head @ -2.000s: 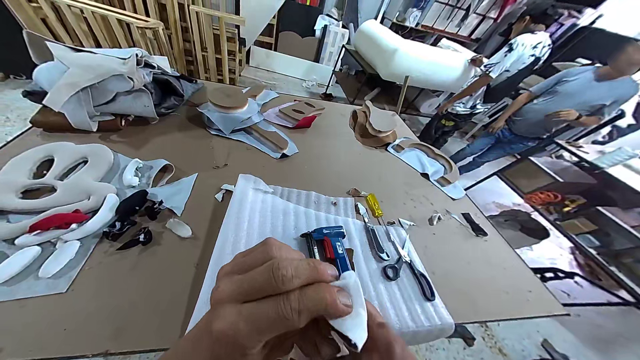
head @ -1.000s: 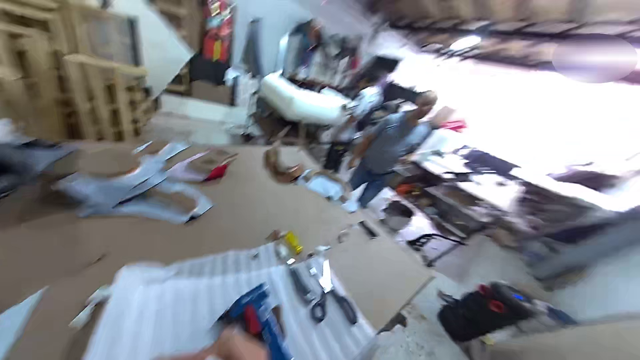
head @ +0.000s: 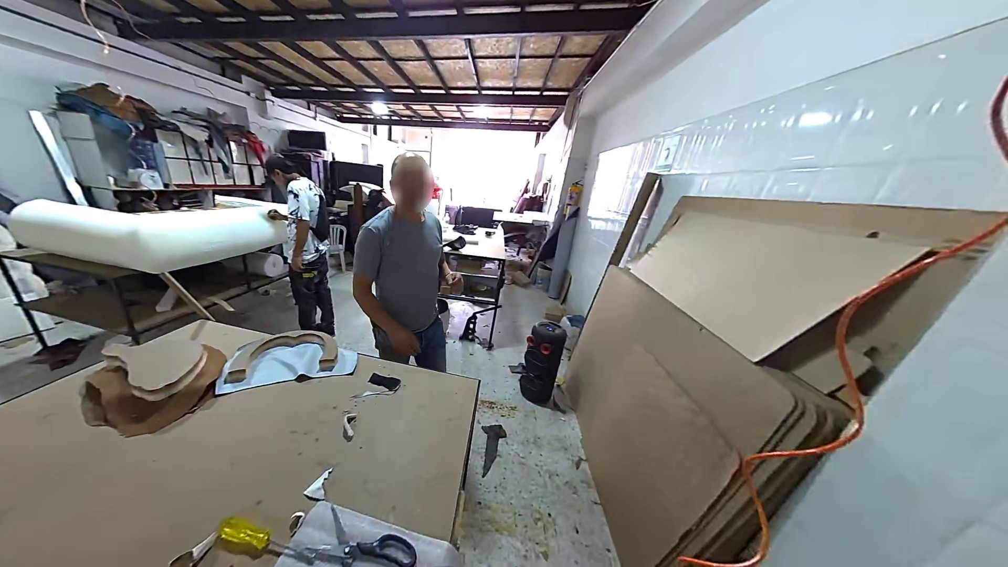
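Neither of my hands shows in the head view now. At its bottom edge, scissors with dark handles (head: pixel 386 549) lie on a white foam sheet (head: pixel 429 546) at the corner of the worktable (head: pixel 260 457). Beside them is a screwdriver with a yellow handle (head: pixel 244 534), its shaft pointing toward the scissors. Small fabric scraps (head: pixel 319 484) lie behind these tools. Farther back rest a curved board piece on light blue fabric (head: pixel 287 361) and some brown and beige cut pieces (head: pixel 157 378).
A person in a grey shirt (head: pixel 405 268) stands behind the table; another (head: pixel 305 244) is near a large white foam roll (head: pixel 150 232). Tall boards (head: pixel 669 409) lean on the right wall, with an orange cord (head: pixel 846 346) over them. A black cylindrical object (head: pixel 543 362) stands on the floor.
The view has swung far right and up. Both hands and the blue-and-red tool, seen at the bottom of the oldest frame, are out of view.
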